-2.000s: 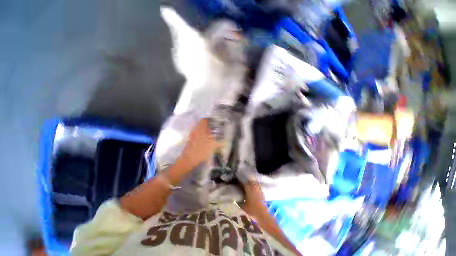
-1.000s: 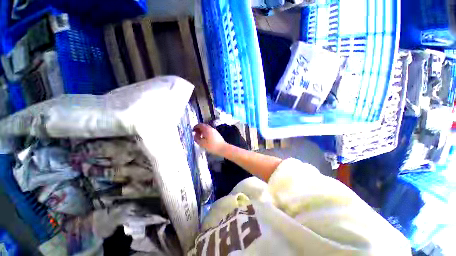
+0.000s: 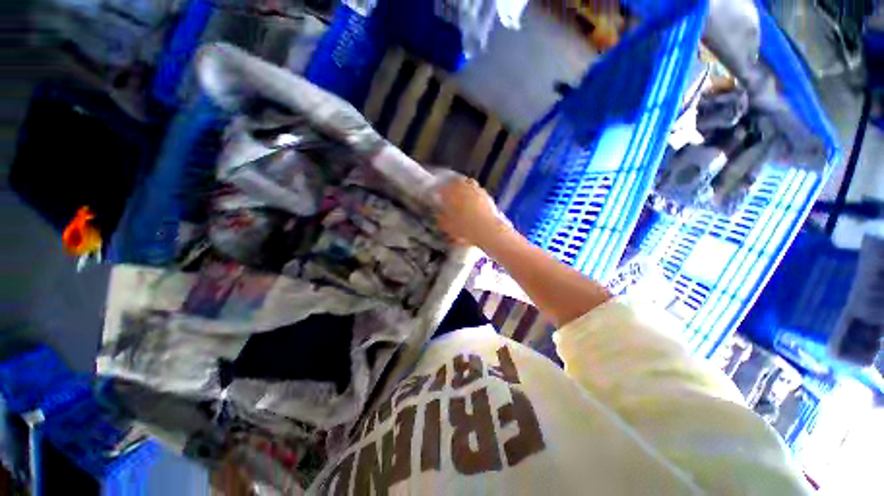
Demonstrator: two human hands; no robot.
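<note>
A crate (image 3: pixel 174 179) with a blue side stands in front of me, tilted in the picture. Crumpled printed paper (image 3: pixel 339 228) fills it, and a dark patch shows near its lower part. A rolled whitish paper liner (image 3: pixel 320 107) runs along its upper edge. My right hand (image 3: pixel 465 208) is closed over the liner at the crate's right corner; its fingertips are partly blurred. My left hand is not in the picture.
Blue lattice crates (image 3: pixel 601 184) stand to the right, one with grey wrapped pieces in it. A wooden pallet (image 3: pixel 436 116) lies behind. A dark crate (image 3: pixel 73 155) and a small orange object (image 3: pixel 82 232) are at the left. Another blue crate (image 3: pixel 92 441) is at lower left.
The view has turned, so the paper-filled crate appears rotated and further up. My right hand has moved from beside the liner's side onto its corner.
</note>
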